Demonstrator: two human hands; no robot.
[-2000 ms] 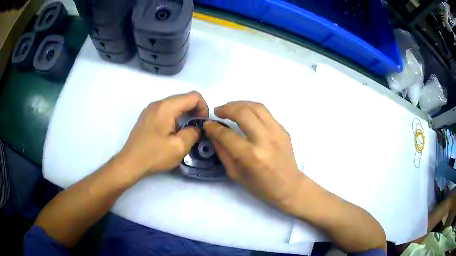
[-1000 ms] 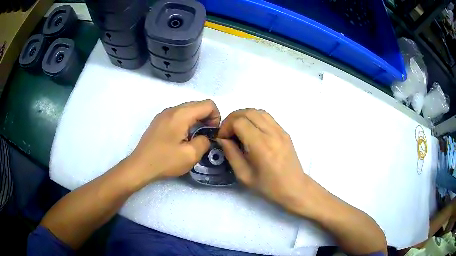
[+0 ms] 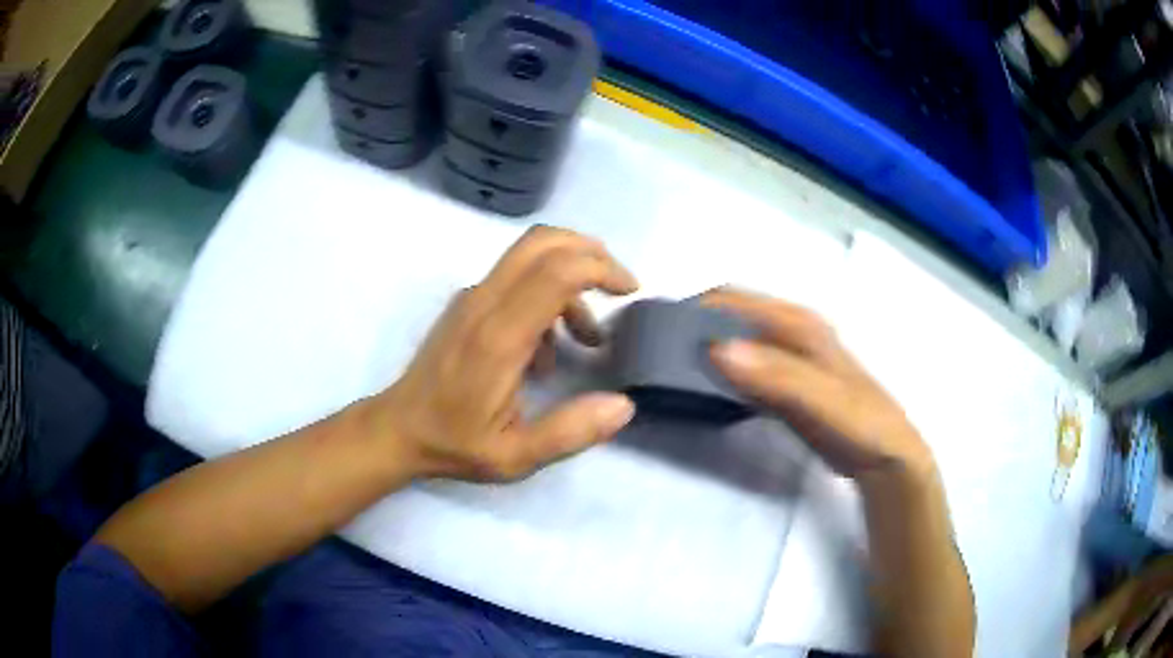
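A dark grey plastic housing is held a little above the white foam sheet, tilted on its side, with its outer wall showing. My right hand grips it from the right, blurred by motion. My left hand is beside it on the left, thumb and fingers spread; its thumb tip is close to the housing's lower left edge, and whether it touches is unclear. The inside of the housing is hidden.
Stacked housings stand at the far edge of the foam. Loose housings lie on the green bench at left. A blue bin is beyond the foam. Clear plastic bags and a person's arm are at right.
The housing was upright on the foam with both hands' fingers in it. It is now lifted, turned over sideways and moved right in my right hand. My left hand has opened away from it.
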